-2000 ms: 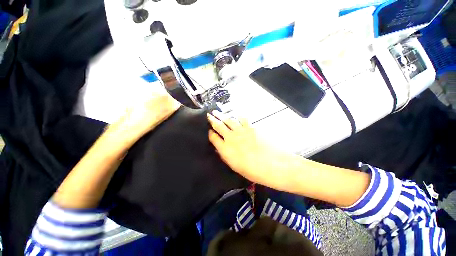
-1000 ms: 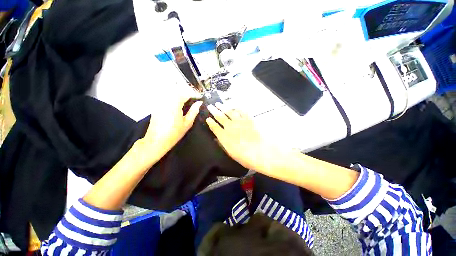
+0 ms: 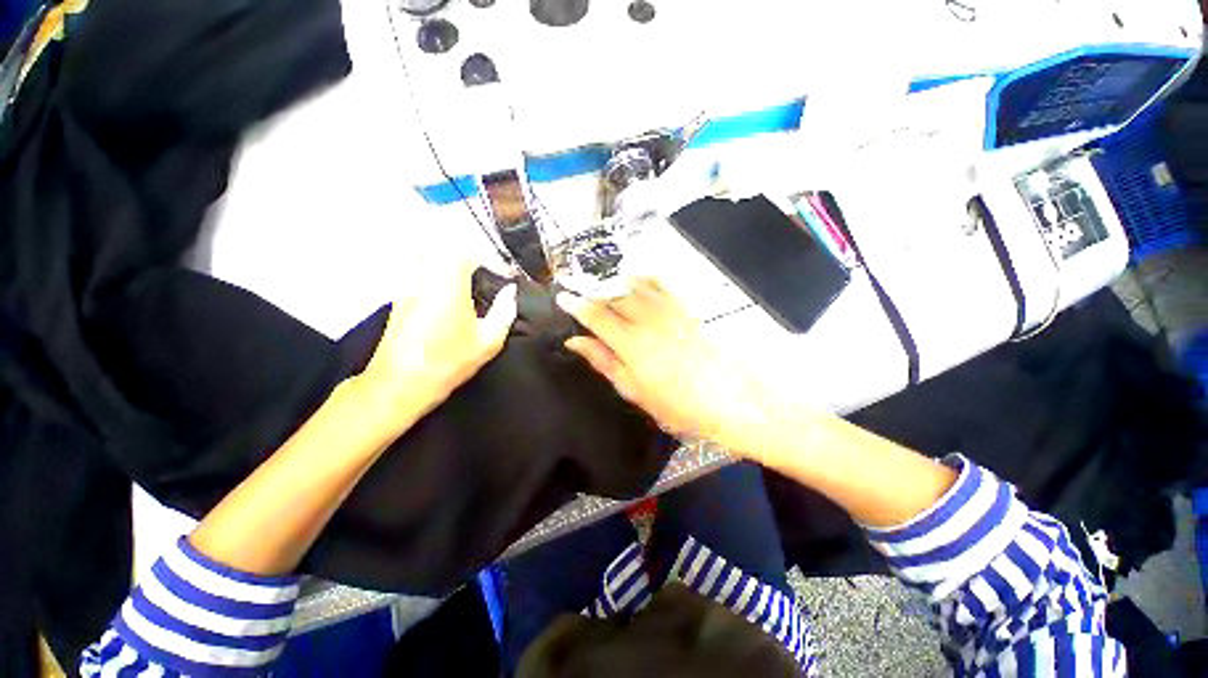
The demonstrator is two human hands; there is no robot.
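Observation:
A black garment [image 3: 490, 450] lies under both hands, its upper edge at the presser foot and needle area [image 3: 541, 272] of the white sewing machine [image 3: 636, 80]. My left hand [image 3: 431, 338] grips the cloth edge just left of the foot, thumb on top and fingers partly hidden. My right hand [image 3: 649, 351] lies right of the foot, its index fingertip on the cloth edge and its other fingers bent over the cloth. The needle tip and the stitch line are too small and bright to make out.
A black smartphone [image 3: 766, 258] and thin pink and blue sticks [image 3: 828, 228] lie right of the needle. Black straps [image 3: 885, 298] cross the machine bed. A control panel [image 3: 1089, 96] is at upper right. More black cloth [image 3: 1047, 424] hangs at right. Blue crates [image 3: 1142, 186] stand beyond.
From two seconds ago, my left hand has come out from beside the machine head, thumb now visible on the cloth. The cloth below the hands has shifted and its folds differ. The view has moved slightly.

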